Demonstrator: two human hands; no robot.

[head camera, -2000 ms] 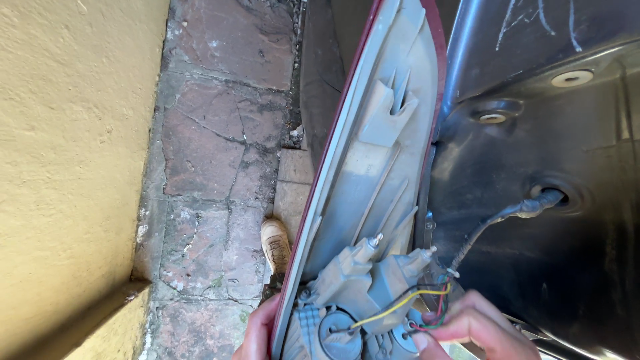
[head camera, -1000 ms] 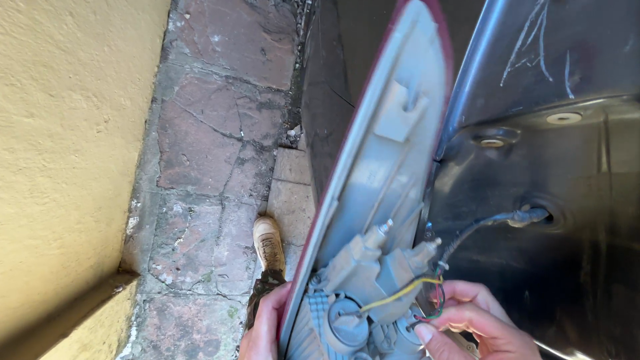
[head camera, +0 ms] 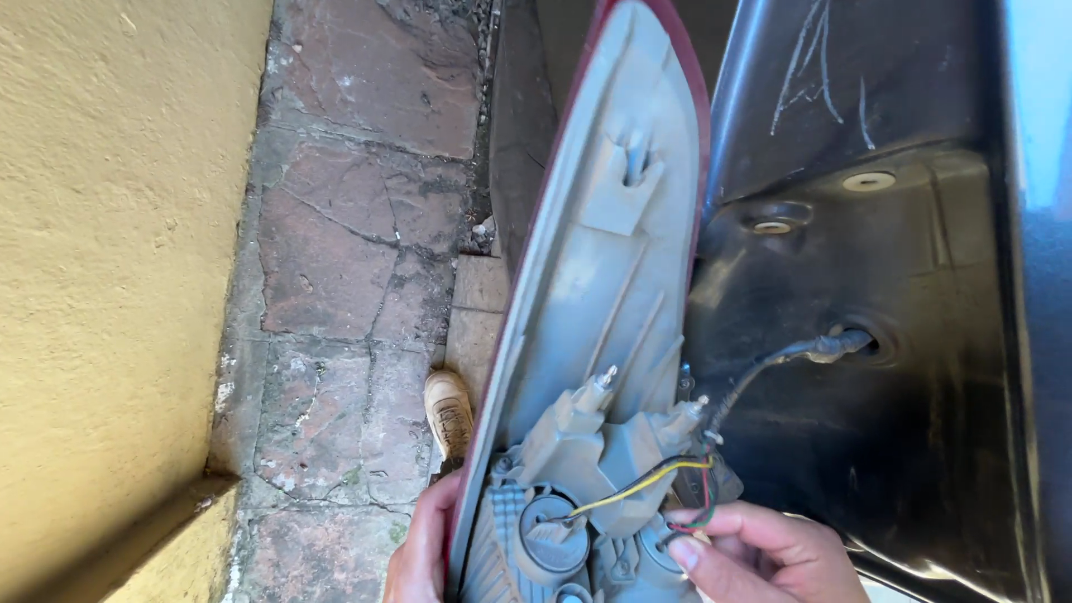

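Observation:
A car's tail light housing [head camera: 628, 276], its grey plastic back toward me and a red lens edge showing, stands nearly upright in the middle. My left hand [head camera: 425, 540] grips its lower left edge. Two round bulb sockets sit low on the back; yellow and black wires run to the left socket [head camera: 553, 536]. At the right socket [head camera: 662, 544], the thumb and fingers of my right hand [head camera: 758, 553] pinch around the red and green wires. A wrapped wiring harness [head camera: 779, 356] leads from these wires into a hole in the dark car body.
Dark car body metal [head camera: 871, 276] with plugged holes and chalk-like marks fills the right. A yellow wall [head camera: 117, 209] is at the left, with a ledge low down. Between them lies stone paving [head camera: 360, 243], with a tan shoe [head camera: 449, 410] on it.
The tail light stays in my left hand. My right hand remains at the right socket, its fingers shifting slightly around the wires. The view has shifted a little.

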